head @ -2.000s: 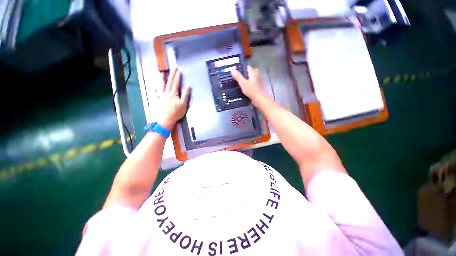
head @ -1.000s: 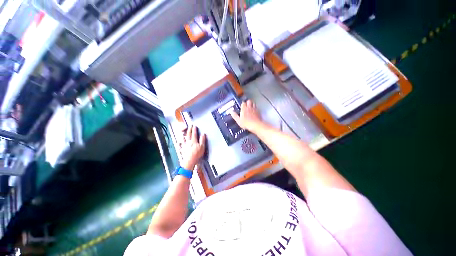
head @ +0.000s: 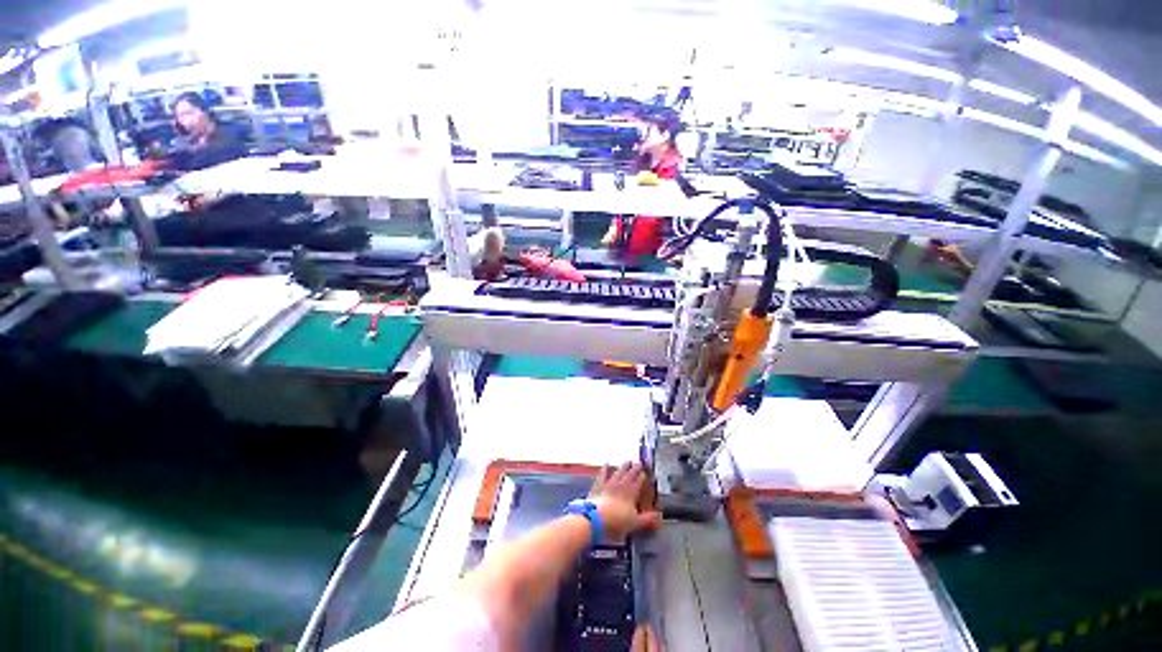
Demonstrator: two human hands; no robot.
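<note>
The laptop unit [head: 529, 503] lies in the orange-edged fixture [head: 488, 494], its silver cover and black central area facing up. My left hand [head: 624, 501], with a blue band at the wrist, rests at the unit's upper right corner beside the fixture edge. Its fingers are spread and it holds nothing. My left forearm crosses over the unit and hides part of it. Of my right hand [head: 644, 638], only a small piece of skin shows at the bottom edge, right of the black area; the rest is cut off.
A white ribbed cover [head: 856, 580] lies in the second fixture at right. The machine's vertical head [head: 714, 357] with an orange part stands between the fixtures, under a gantry [head: 561, 310]. White sheets [head: 229, 312] lie on a green bench at left. Two people are behind the benches.
The view has tilted up to show the machine and room. My left hand has moved from the unit's left side to its upper right corner. My right hand is now mostly out of view.
</note>
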